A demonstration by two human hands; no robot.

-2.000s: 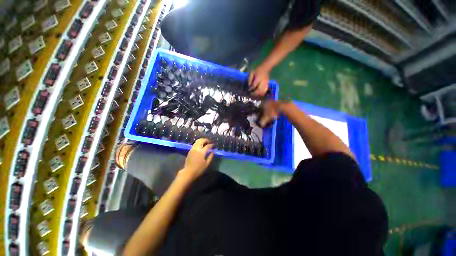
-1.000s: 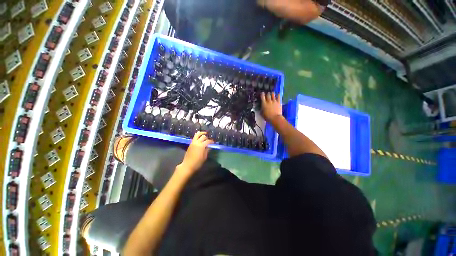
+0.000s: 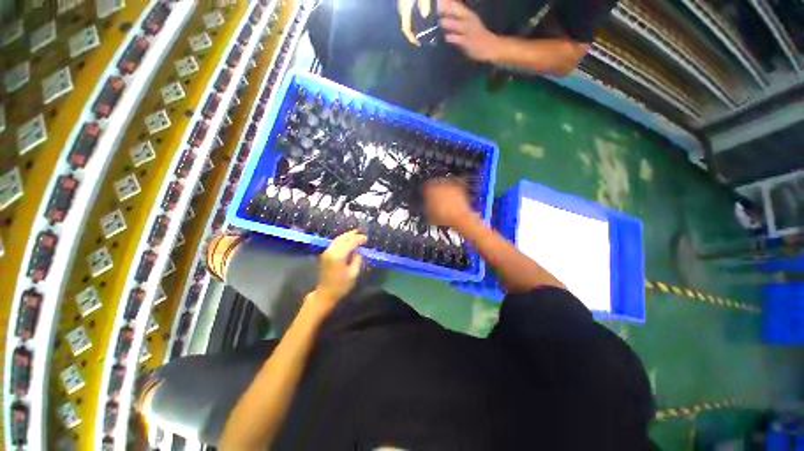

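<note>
Black power adapters (image 3: 353,231) stand in rows along the near, far and left sides of a blue bin (image 3: 407,117). Their thin black cables (image 3: 353,176) lie in a tangle in the middle, with white sheet showing between them. My left hand (image 3: 339,264) rests on the bin's near rim, fingertips by the near row; whether it grips anything cannot be told. My right hand (image 3: 448,204) is blurred, over the cables in the right part of the bin; its fingers and any hold are unclear.
A second blue bin with a white sheet (image 3: 564,251) sits to the right on the green floor. A curved rack with sockets (image 3: 113,222) stands at the left. Another person's hands (image 3: 467,33) are at the top, beyond the bin. More racks stand at upper right.
My right hand has moved left from the bin's right end, over the cables. My left hand stays at the near rim. The other person's hands have left the bin and are now together above it.
</note>
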